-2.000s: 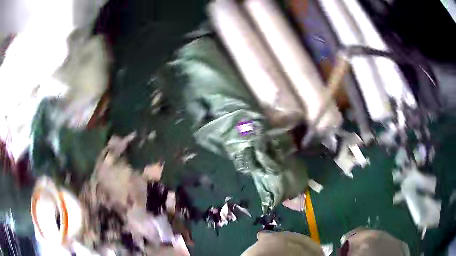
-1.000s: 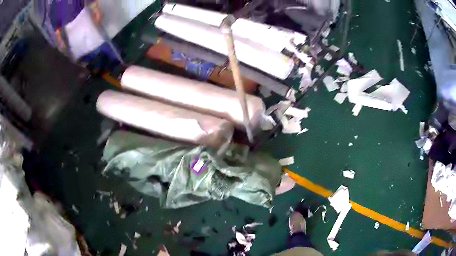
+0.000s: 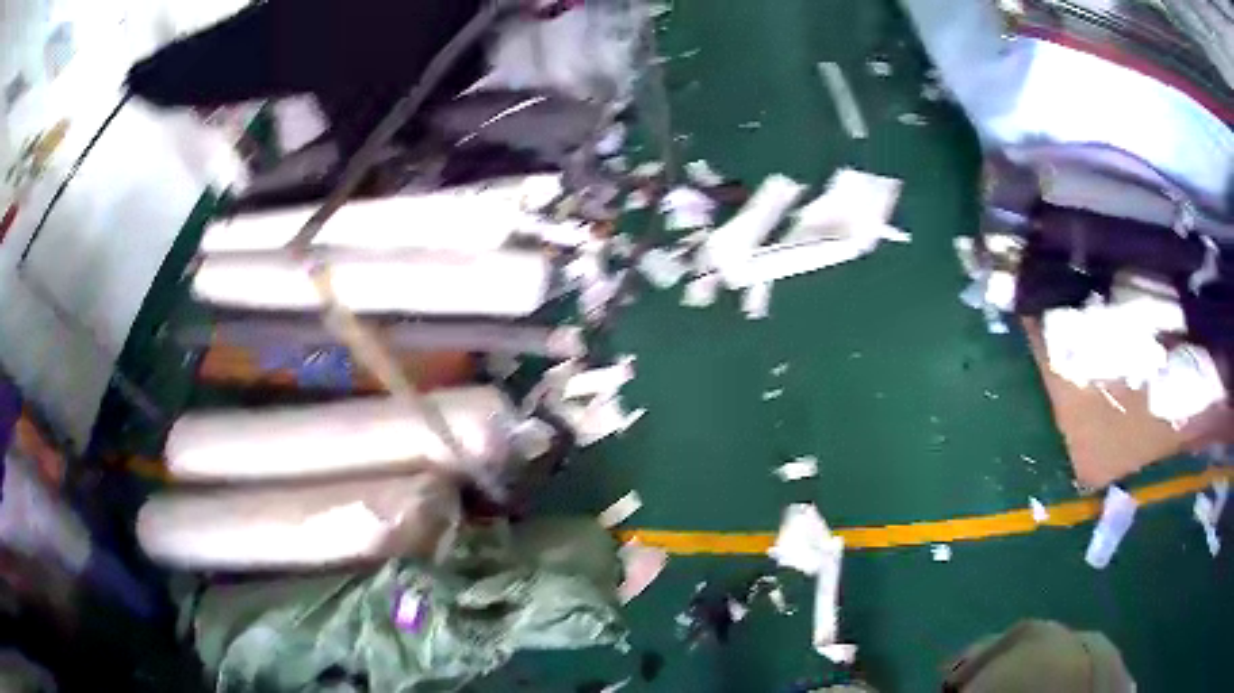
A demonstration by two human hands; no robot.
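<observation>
Neither of my hands is in the picture. Nearest in front of me, a crumpled green sack lies on the floor at the lower left, with a small white and purple label on it. Two pinkish-white fabric rolls lie side by side just beyond it. Two white fabric rolls lie farther off, with a grey roll and an orange-brown one between the pairs. A pole slants across the rolls. The view is somewhat blurred.
White offcuts lie on the green floor. A yellow line crosses it. At the right, a brown box or board has white scraps on it, below dark and pale cloth. Black cloth is at the upper left. A beige rounded shape shows at the bottom edge.
The view has turned to the right. The rolls and sack now lie farther left, and more of the aisle and the scraps at the right show. No hand appears in any frame.
</observation>
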